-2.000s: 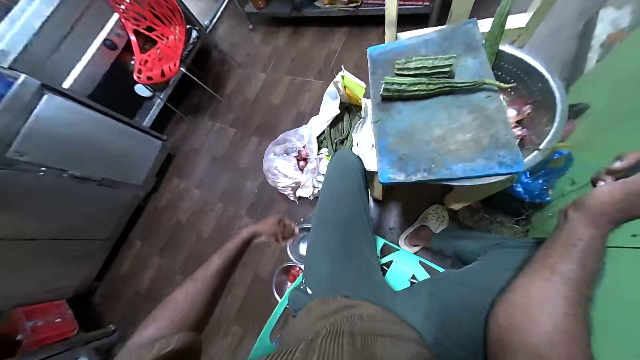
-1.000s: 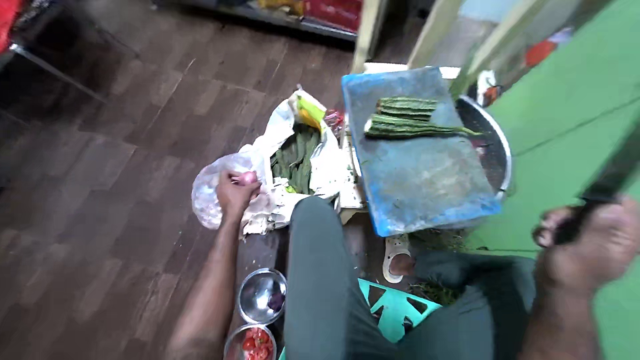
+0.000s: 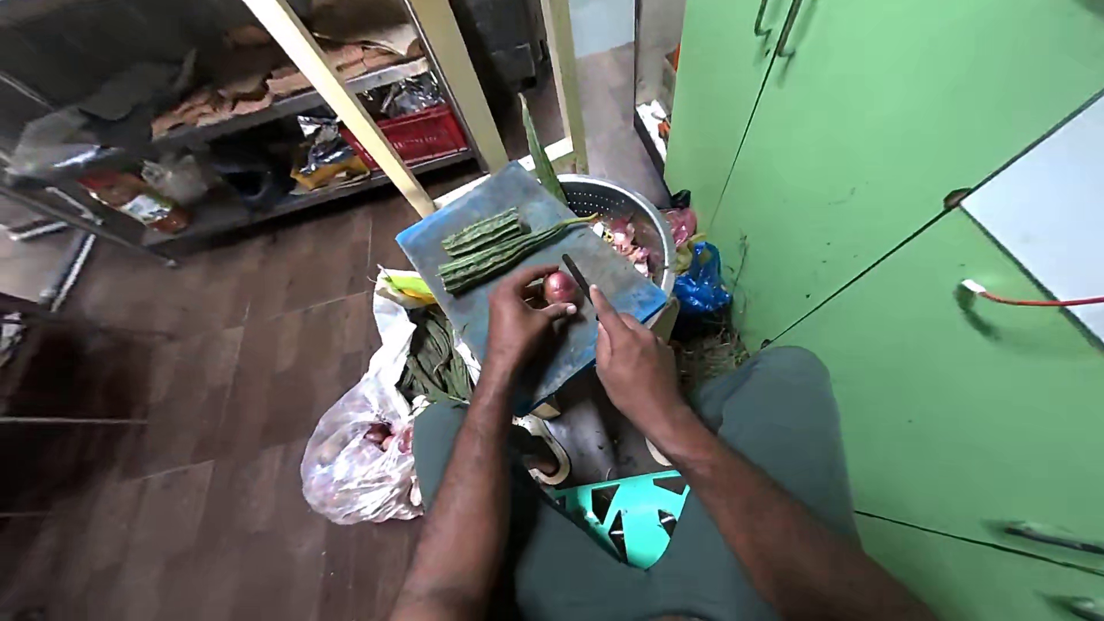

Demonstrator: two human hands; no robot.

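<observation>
A red onion [image 3: 560, 288] rests on the worn blue cutting board [image 3: 483, 323], held between the thumb and fingers of my left hand [image 3: 520, 317]. My right hand [image 3: 634, 362] grips a knife [image 3: 576, 276] by its handle, which the fingers hide; the dark blade is beside the onion's right side. Ridged green gourd pieces [image 3: 485, 233] and a longer ridged gourd [image 3: 504, 259] with a thin stem lie on the board beyond my left hand.
Behind the board's right side is a perforated metal basin [image 3: 666, 246] with onion peels. A plastic bag of onions [image 3: 362, 457] and a sack of green vegetables [image 3: 392, 332] stand at left. Green cabinets [image 3: 819, 216] flank the right; a metal shelf [image 3: 285, 108] stands at back left.
My left hand has brought an onion from the plastic bag onto the board. My right hand, with the knife, has come in from the right to the onion. The view has swung right.
</observation>
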